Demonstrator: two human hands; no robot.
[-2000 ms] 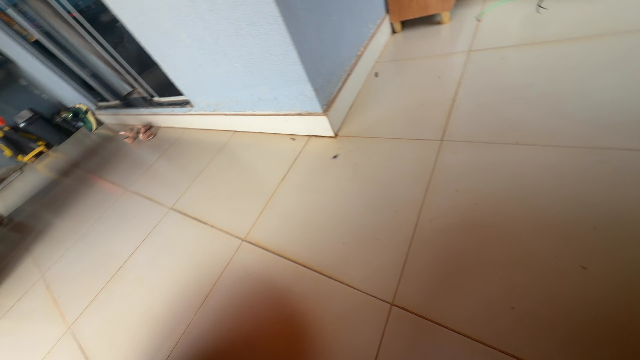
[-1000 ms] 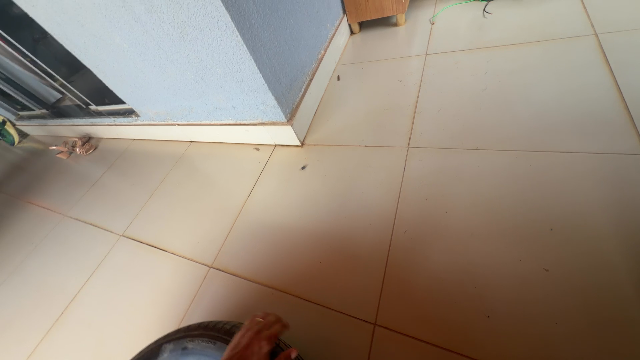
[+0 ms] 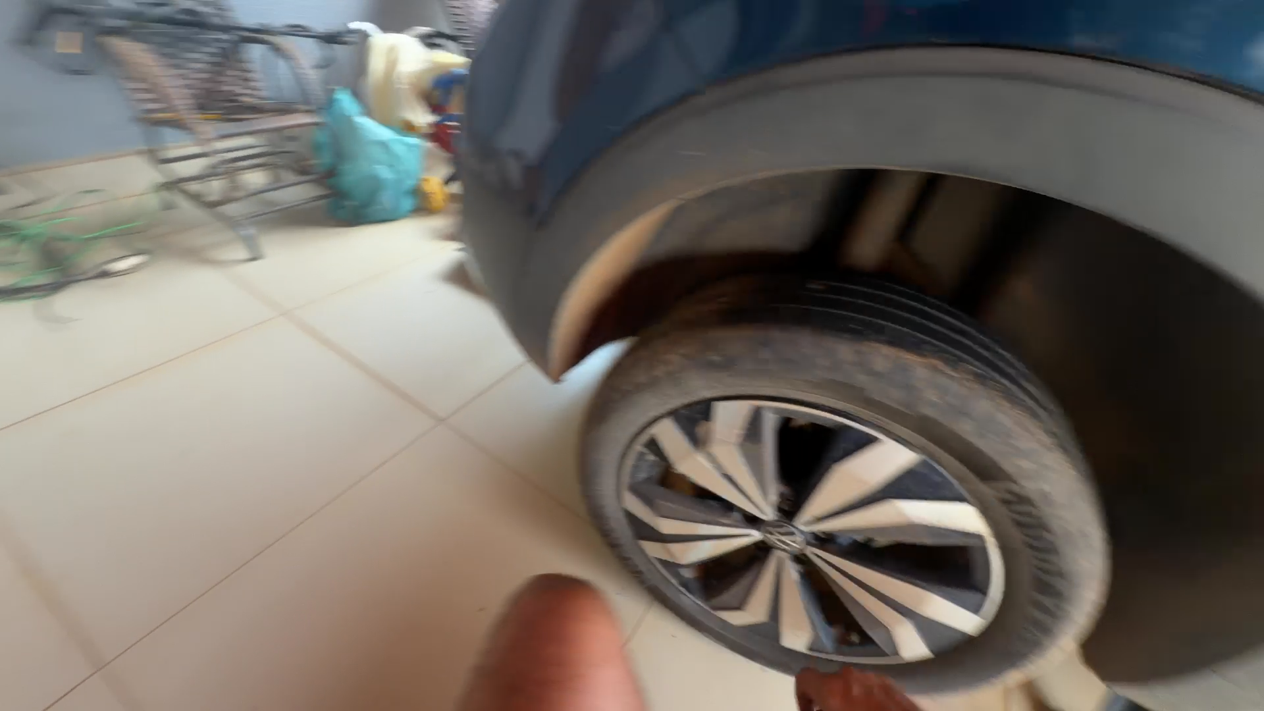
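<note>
A car wheel (image 3: 790, 533) with a black tyre and a two-tone alloy rim stands under the grey wheel arch (image 3: 770, 128) of a blue Volkswagen car. At the bottom edge, only part of what looks like my right hand (image 3: 851, 688) shows, close against the lower edge of the tyre. Its fingers are mostly cut off by the frame, so what it holds, if anything, cannot be seen. My left hand is out of view. A blurred, rounded patch of bare skin, apparently a knee (image 3: 555, 647), rises left of the wheel.
Pale floor tiles (image 3: 247, 474) spread to the left of the car. Behind are a metal-framed chair (image 3: 237, 148), a teal plastic bag (image 3: 370, 163), a cream-coloured bundle (image 3: 395, 79) and tangled green cord (image 3: 69, 237) on the floor.
The view has swung from the blue wall corner to the car wheel. A second ago a hand rested at a tyre's edge low in view; now part of a hand shows below the wheel.
</note>
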